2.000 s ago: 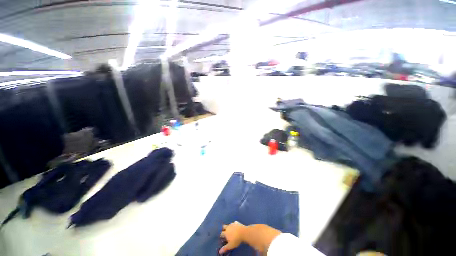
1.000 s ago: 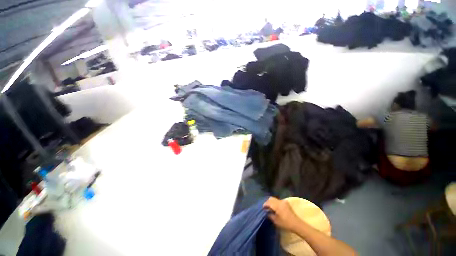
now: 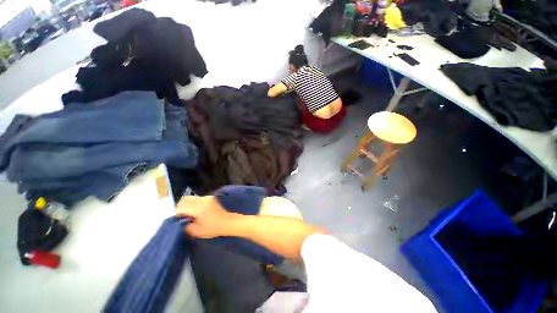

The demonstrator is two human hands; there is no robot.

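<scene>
Blue jeans (image 3: 149, 266) are held at the right edge of the white table, part over the tabletop and part hanging past the edge. My right hand (image 3: 203, 215) comes in from the lower right in a white sleeve and grips the denim, its fingers closed on the cloth. The garment's far parts are cut off or hidden by my arm. Whether a tool is also in the hand cannot be seen. My left hand is not in view.
Jeans pile (image 3: 91, 143) at left; red item (image 3: 44, 259) and yellow-capped bottle (image 3: 55, 209) on the table (image 3: 104, 244). Dark garments (image 3: 244, 122) heaped beyond; a crouching person (image 3: 314, 92) beside them. Wooden stool (image 3: 391, 128), another partly behind my arm; blue bin (image 3: 452, 232) lower right.
The view has turned right and down. My right hand, earlier on the jeans lying on the table, now holds them at the table's edge. More floor and the blue bin show.
</scene>
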